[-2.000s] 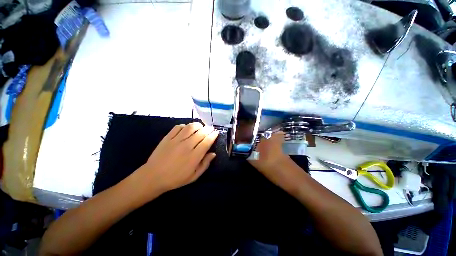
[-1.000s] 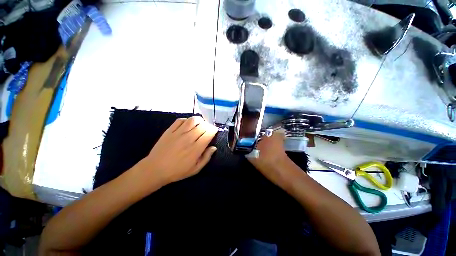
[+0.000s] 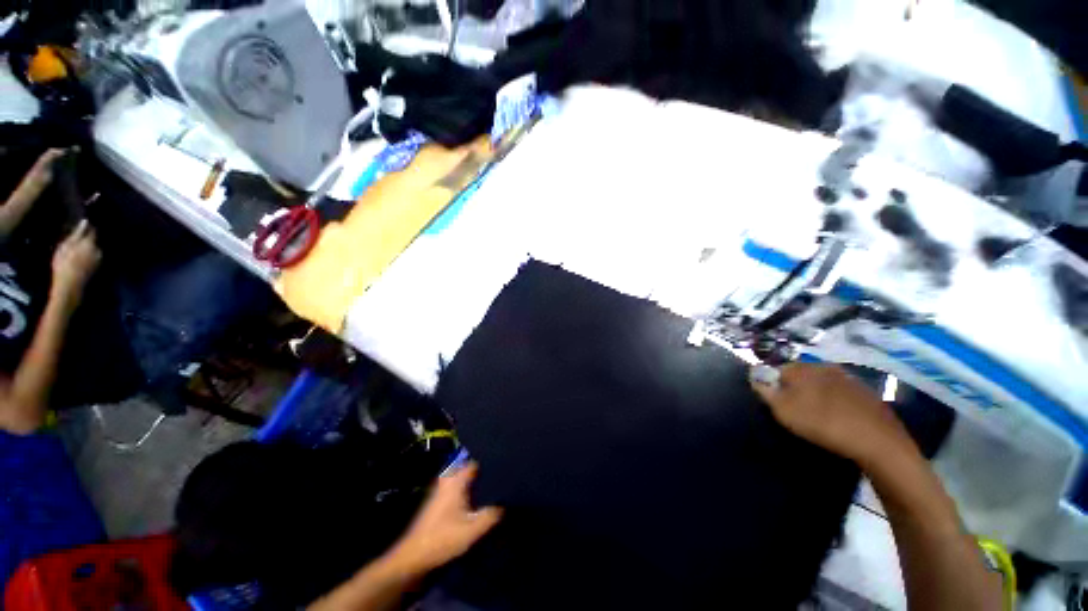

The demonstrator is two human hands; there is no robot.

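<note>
A black garment panel [image 3: 620, 406] lies on the white machine table and hangs over its front edge. Its upper edge reaches the presser foot and needle area [image 3: 746, 340], which is blurred. My left hand [image 3: 447, 519] is at the panel's lower left edge, thumb over the cloth, gripping it. My right hand [image 3: 829, 412] is just right of the needle area, its bent fingertips pinching the cloth's edge; the exact grip is blurred. The white sewing machine [image 3: 954, 346] has a blue stripe and lettering.
A brown card [image 3: 358, 257] and red-handled scissors [image 3: 286, 236] lie at the left by a neighbouring machine [image 3: 257, 84]. Another person's hands [image 3: 74, 257] show at far left. A red crate [image 3: 96, 579] is at lower left. A yellow scissor handle [image 3: 1000, 571] shows beside my right forearm.
The view has swung left and shows the neighbouring workplace. My left hand has moved from beside the needle to the panel's lower left edge. My right hand stays near the needle.
</note>
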